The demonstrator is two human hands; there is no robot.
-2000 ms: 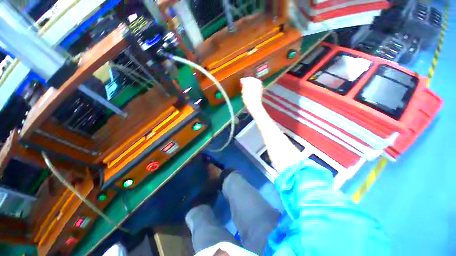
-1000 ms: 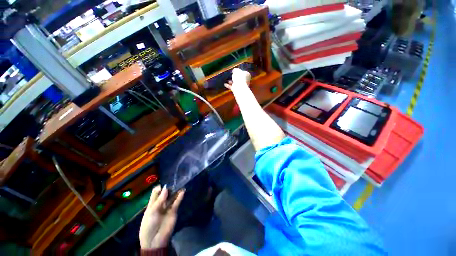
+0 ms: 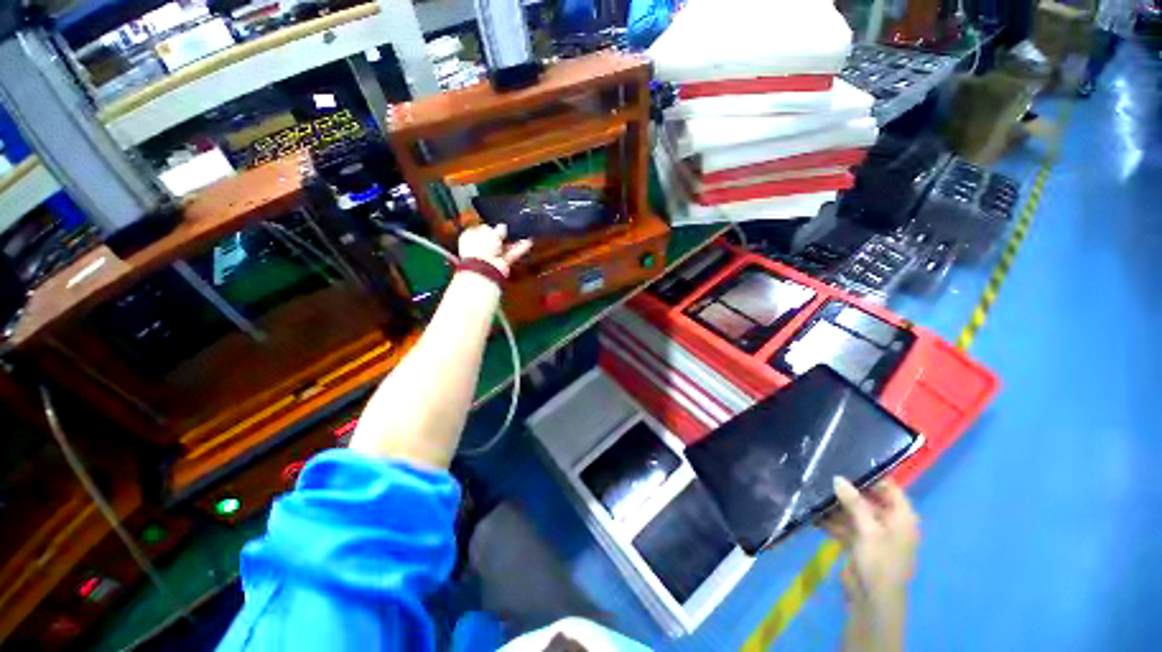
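Observation:
My left hand [image 3: 487,252], with a dark red band at the wrist, reaches into the orange-brown press [image 3: 580,283]. Its fingers are at the near left edge of a black glossy tablet [image 3: 548,213] inside the frame; the exact grip is small and blurred. My right hand [image 3: 877,532] holds another black tablet [image 3: 803,459] by its near right edge, tilted above the trays. The red foam tray [image 3: 949,397] holds tablets with silver-grey areas. The white foam tray [image 3: 650,588] below it holds two dark tablets.
Another press [image 3: 255,382] stands to the left on the green bench [image 3: 529,347]. A pale hose [image 3: 514,350] hangs between the presses. Stacked red and white trays [image 3: 765,134] stand at the bench end. Black trays [image 3: 949,210] lie beyond, beside yellow-marked blue floor.
My left hand has moved from low before the bench up to the right-hand press. My right hand has left that press and is now over the trays with a tablet. The view has shifted right.

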